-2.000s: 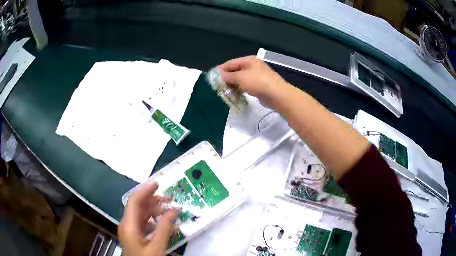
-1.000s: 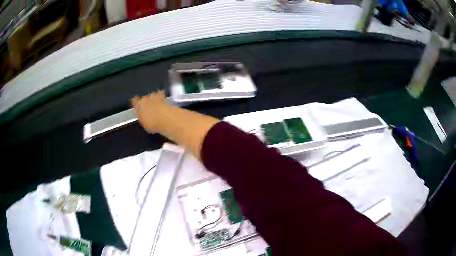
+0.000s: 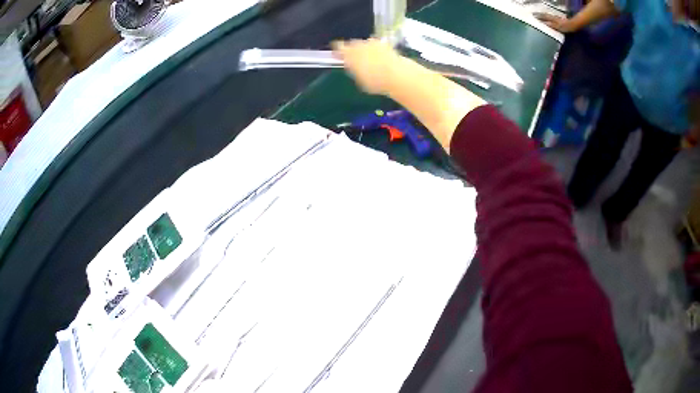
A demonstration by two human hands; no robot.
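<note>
My right hand [image 3: 370, 67], bare with a dark red sleeve, reaches across the top centre. Its fingers are at the right end of a long white strip [image 3: 295, 59] and appear to grip it; blur hides the exact hold. My left hand is not in view. Two white housings with green circuit boards lie at the lower left, one above [image 3: 102, 262] and one below [image 3: 178, 311]. A blue glue gun [image 3: 399, 127] with an orange-red trigger lies on the green bench below my right forearm.
White cloth [image 3: 330, 253] fills the middle. A black belt [image 3: 115, 165] curves along the left. A pale post [image 3: 389, 21] stands behind my hand. A whitish flat piece [image 3: 460, 55] lies right of it. Another person [image 3: 652, 73] stands at upper right. A small fan [image 3: 137, 15] is at upper left.
The view has swung to the right. My right hand has moved from the belt-side housing and strip to beside the post, with a white strip at its fingers. The adhesive tubes have left view.
</note>
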